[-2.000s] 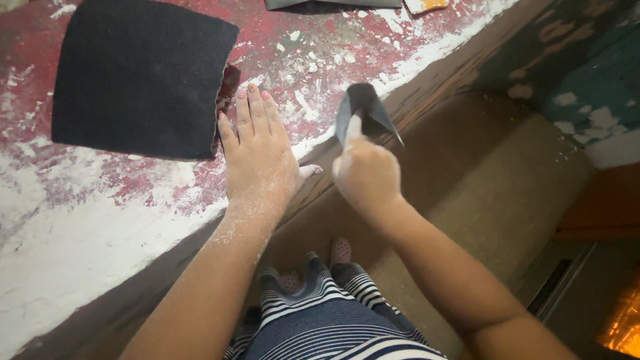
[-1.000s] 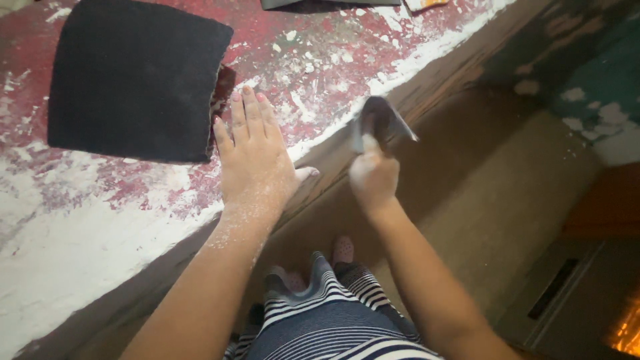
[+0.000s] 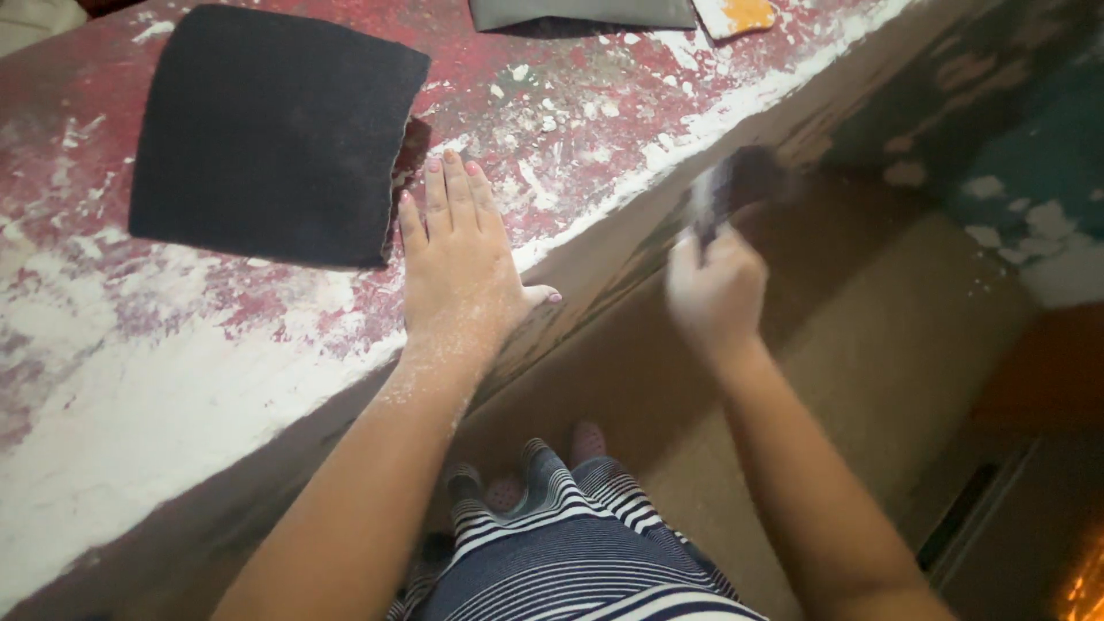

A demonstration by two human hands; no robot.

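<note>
My left hand [image 3: 461, 267] lies flat on the edge of a red surface [image 3: 535, 129] with patchy white coating, fingers slightly apart, with white dust on its wrist. Just left of its fingertips rests a black sheet [image 3: 272, 138] with a rough right edge, perhaps sandpaper. My right hand [image 3: 720, 293] is closed on a folded, dark grey and pale sheet [image 3: 733, 190], blurred by motion, out past the surface's edge. Whether that sheet touches the side face cannot be told.
At the top lie a grey sheet [image 3: 586, 13] and a white and orange piece [image 3: 733, 15]. Below the surface runs its brown side face [image 3: 604, 289], then the floor [image 3: 828, 345]. A wall with peeling dark green paint [image 3: 1035, 129] stands at the upper right.
My right hand, holding the folded sheet, has moved right, away from my left hand, since two seconds ago. My left hand stays flat in about the same place.
</note>
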